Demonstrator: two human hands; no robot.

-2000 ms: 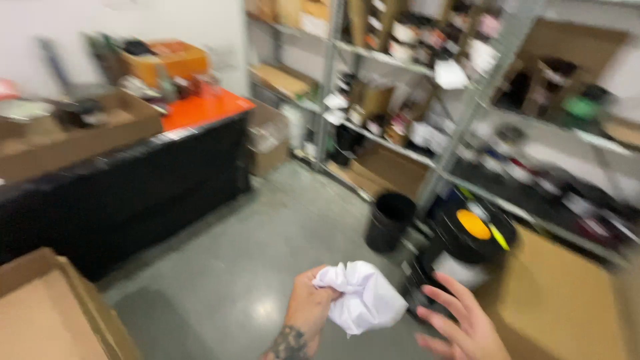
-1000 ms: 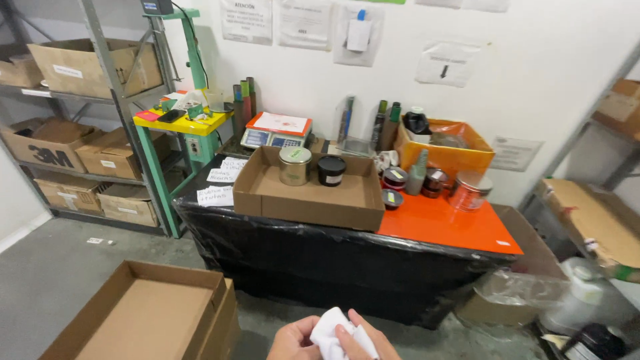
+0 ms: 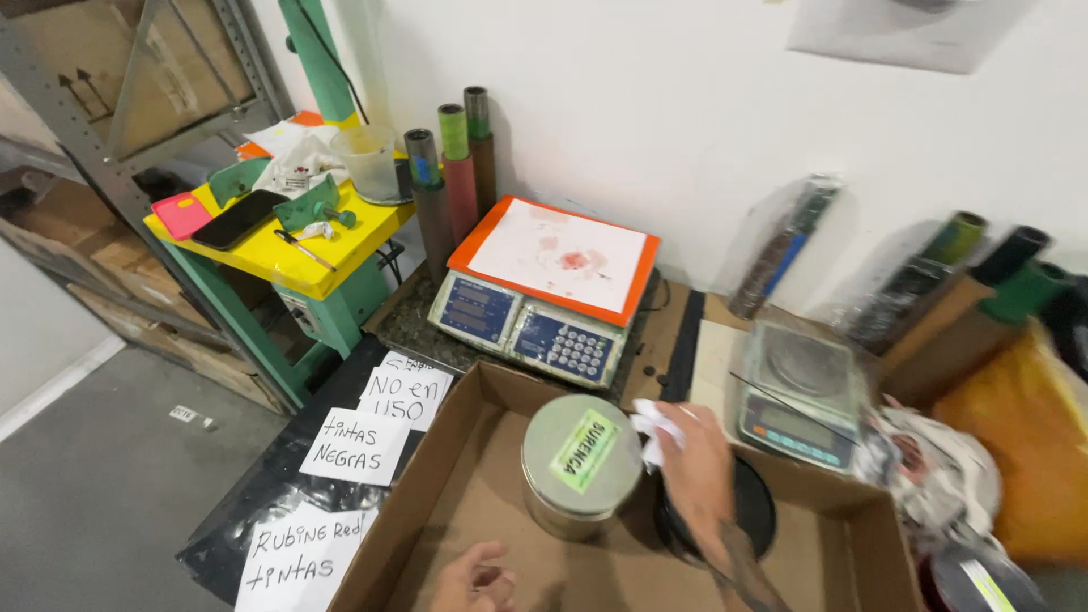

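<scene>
My right hand [image 3: 697,463] pinches a crumpled white cloth or paper [image 3: 659,429] beside the rim of a round metal can [image 3: 582,459] with a silvery lid and a green label. Under this hand and wrist is a black lidded tub [image 3: 752,510], partly hidden. My left hand [image 3: 478,580] is low in the view, left of the can, with its fingers bent and apart, and nothing visible in it. Both containers stand inside an open cardboard box [image 3: 425,442].
Behind the box are an orange-topped scale [image 3: 527,327] with a stained white sheet and a smaller scale [image 3: 790,408]. Cardboard tubes [image 3: 463,170] lean on the wall. A yellow stand [image 3: 340,246] holds a phone [image 3: 240,219] and pen. Handwritten papers [image 3: 355,446] lie at left.
The view has turned and come close to the box with the can and tub. The white cloth, between both hands a second ago, is now in my right hand only, and my left hand is apart from it.
</scene>
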